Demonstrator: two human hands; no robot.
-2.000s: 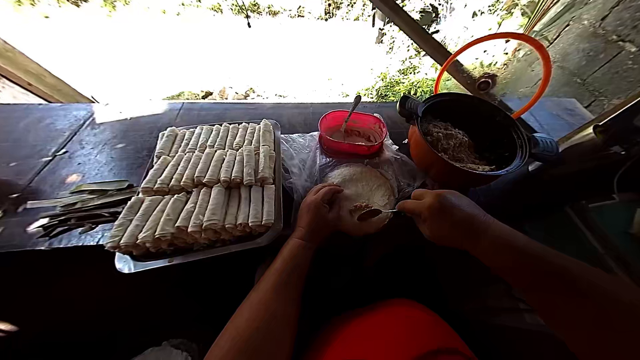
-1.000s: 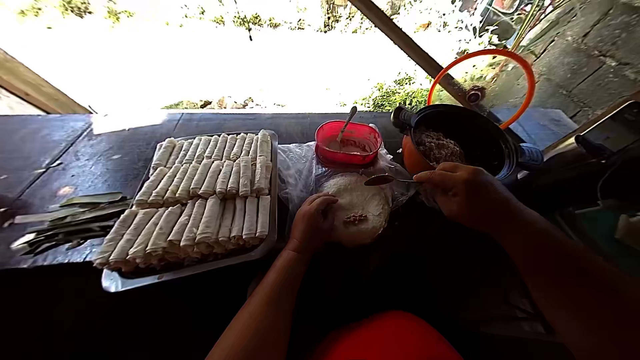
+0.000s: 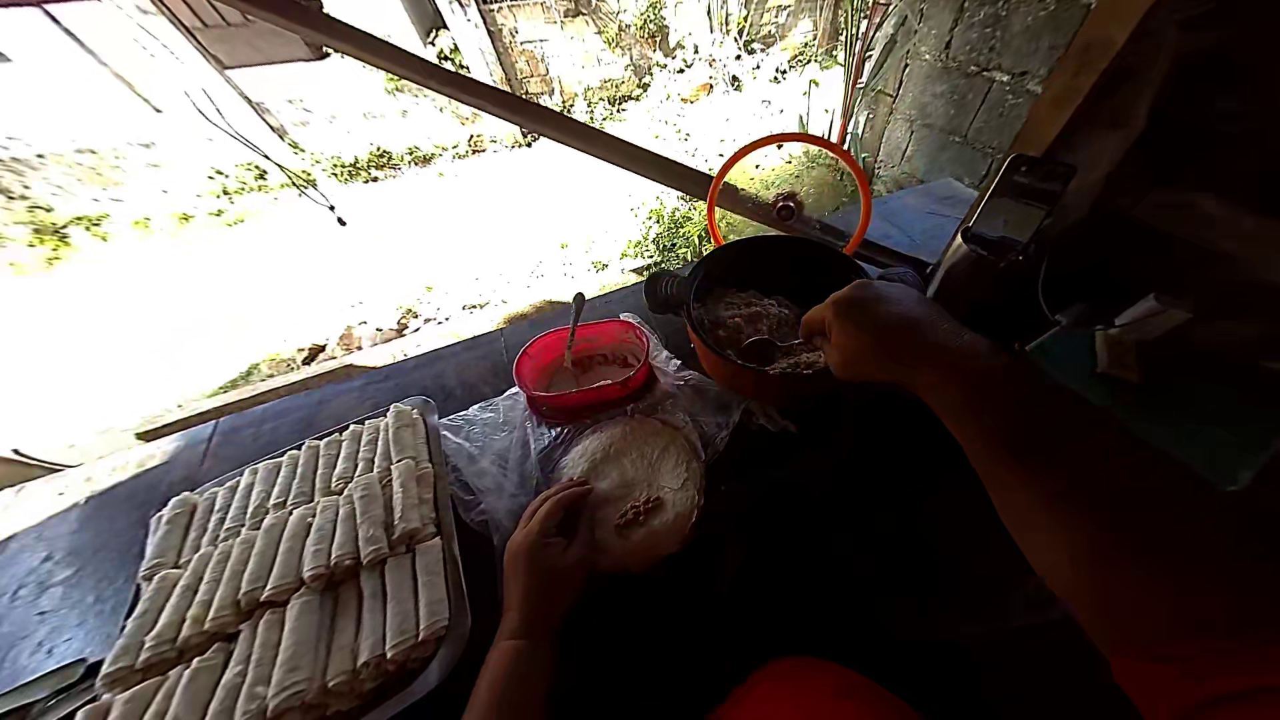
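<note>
My right hand (image 3: 880, 335) holds a metal spoon (image 3: 765, 349) by its handle, the bowl of it in the crumbly filling (image 3: 745, 315) inside a dark-lined pot (image 3: 700, 365). At the left edge of a round pale wrapper (image 3: 650, 460) rests my left hand (image 3: 548, 555), its fingers curved; whether they grip the edge is not plain. A small heap of filling (image 3: 638, 511) lies on the wrapper. Behind the wrapper stands a red plastic tub (image 3: 580, 405) of pale paste with a second spoon (image 3: 574, 325) leaning in it. Stacked white rolls (image 3: 325, 540) fill a metal tray (image 3: 455, 600) at left.
Clear plastic (image 3: 490, 450) lies under the wrapper and tub. An orange-rimmed glass lid (image 3: 714, 205) stands behind the pot, near a slanting bar (image 3: 480, 95). A phone (image 3: 1015, 210) is propped at right. Dark green strips (image 3: 45, 688) lie beside the tray.
The spoon in my right hand has gone from the wrapper to the filling in the pot. A small heap of filling lies bare on the wrapper. The view has swung to the right.
</note>
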